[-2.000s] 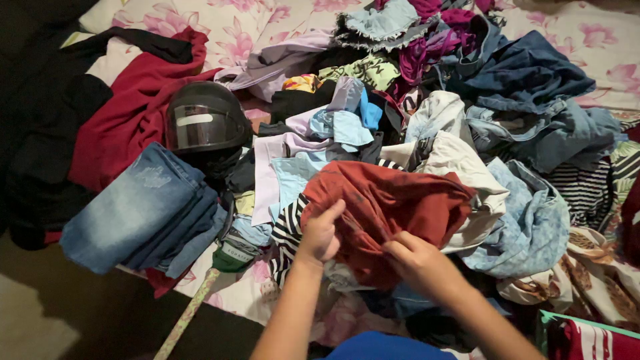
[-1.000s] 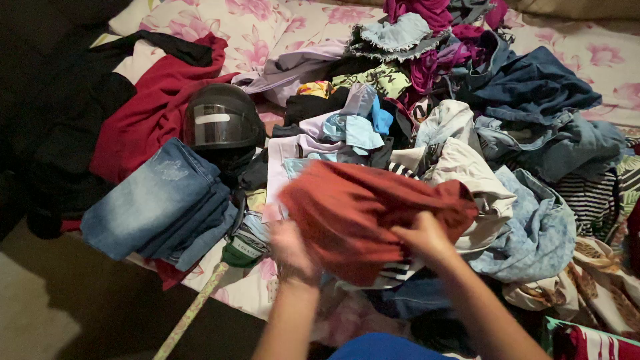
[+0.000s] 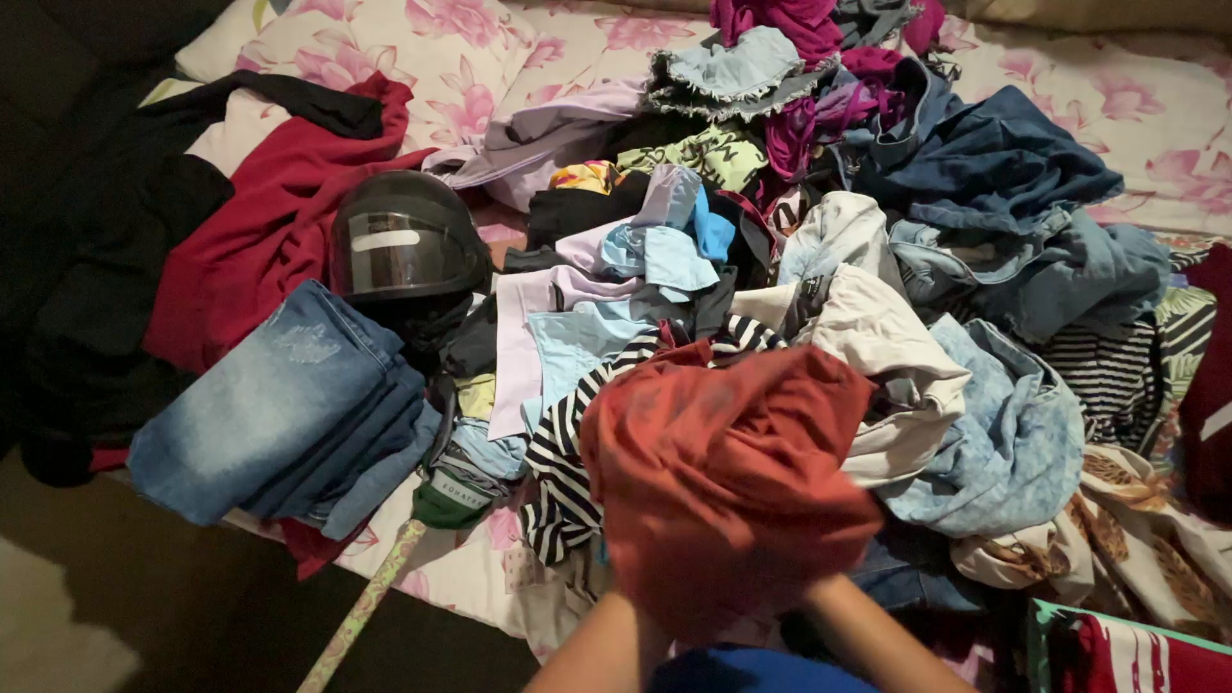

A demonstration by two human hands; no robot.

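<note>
A rust-red cloth garment (image 3: 731,472) hangs bunched over both my hands, in front of the clothes pile. It hides the fingers of my left hand and my right hand; only the forearms show below it. Whether the fingers are closed on the cloth cannot be seen. Behind the garment's left side lies a black-and-white striped garment (image 3: 568,452). A cream garment (image 3: 890,356) is to its right, and light blue acid-wash denim (image 3: 1001,433) lies farther right.
Folded blue jeans (image 3: 279,404) are stacked at the left, beside a black helmet (image 3: 409,236) with a visor. A patterned pole (image 3: 371,597) leans at the front edge of the floral-covered bed (image 3: 462,58). Dark blue denim (image 3: 1001,164) lies at the back right.
My hands were visible gripping the red garment's edges in the earlier frames; now the cloth covers them. The garment has changed shape and hangs lower.
</note>
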